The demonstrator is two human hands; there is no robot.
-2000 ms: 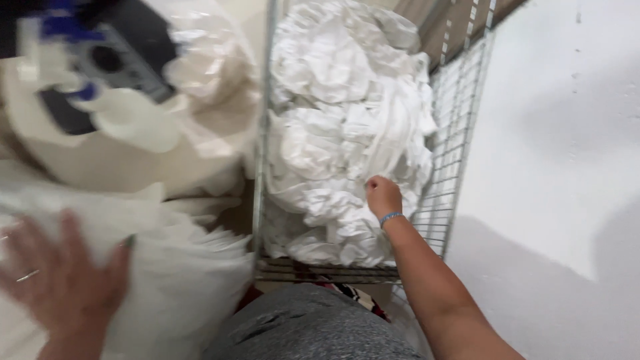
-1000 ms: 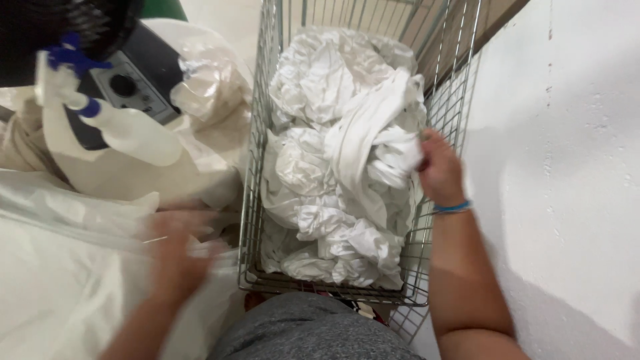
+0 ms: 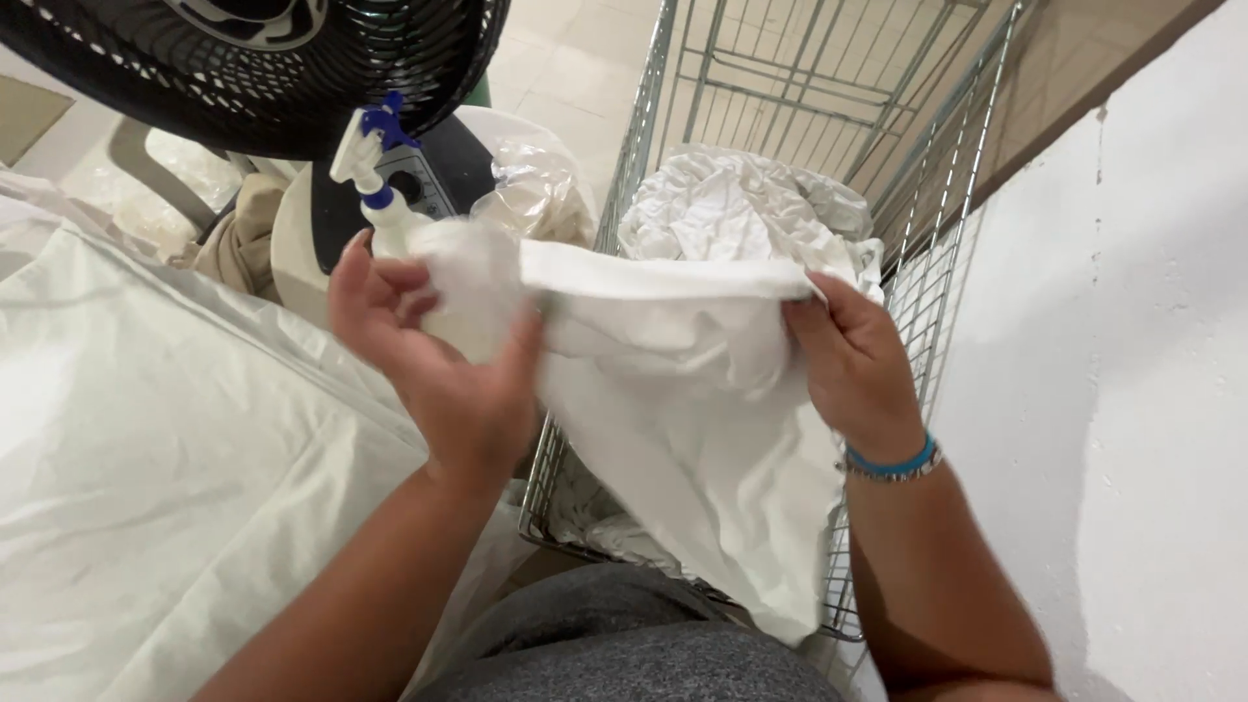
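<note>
A white cloth (image 3: 702,409) hangs in front of me, over the near part of a wire cart. My right hand (image 3: 858,361), with a blue band at its wrist, pinches the cloth's upper right corner between thumb and fingers. At the cloth's upper left edge is my left hand (image 3: 439,361), fingers spread and partly blurred; whether it grips the fabric is unclear. Behind the cloth, more crumpled white cloths (image 3: 741,205) lie heaped in the wire cart (image 3: 546,487).
A black fan (image 3: 292,68) stands at the upper left. Below it are a spray bottle (image 3: 390,210) with a blue trigger and a clear plastic bag (image 3: 536,195). White fabric (image 3: 175,468) covers the left side. A white wall (image 3: 1111,390) borders the cart on the right.
My right hand has lifted a white cloth from the heap in the cart. My left hand has come up from the left to the cloth's edge. The view has shifted, showing more of the fan.
</note>
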